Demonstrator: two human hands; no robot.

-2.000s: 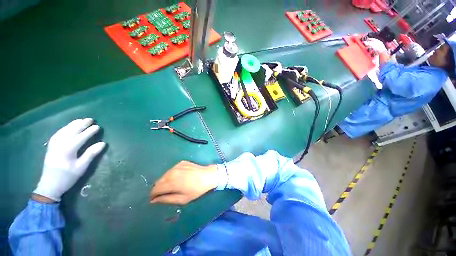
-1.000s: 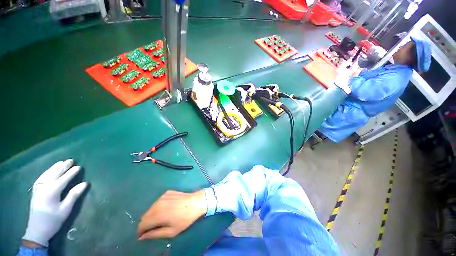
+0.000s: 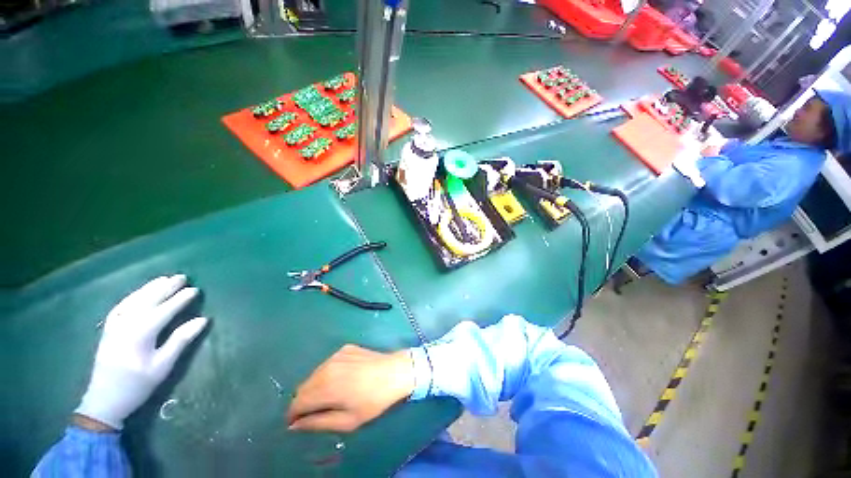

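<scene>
My left hand, in a white glove, lies palm down on the green bench mat at the left, its thumb apart from the fingers. My right hand, bare, rests on the mat near the bench's front edge, fingers bent together and partly hidden under it; no object shows in it. The side cutters, with black handles and orange near the pivot, lie spread open on the mat above my right hand, jaws pointing left. Neither hand touches them.
An orange-red tray of circuit boards lies behind the metal post. A black tool box holds a bottle, green disc and yellow ring. Soldering irons in stands trail cords. A second board tray and a seated person are at right.
The camera view has shifted, so the bench and its things sit further right and slightly higher than one second ago. Both hands and the cutters keep their places on the mat.
</scene>
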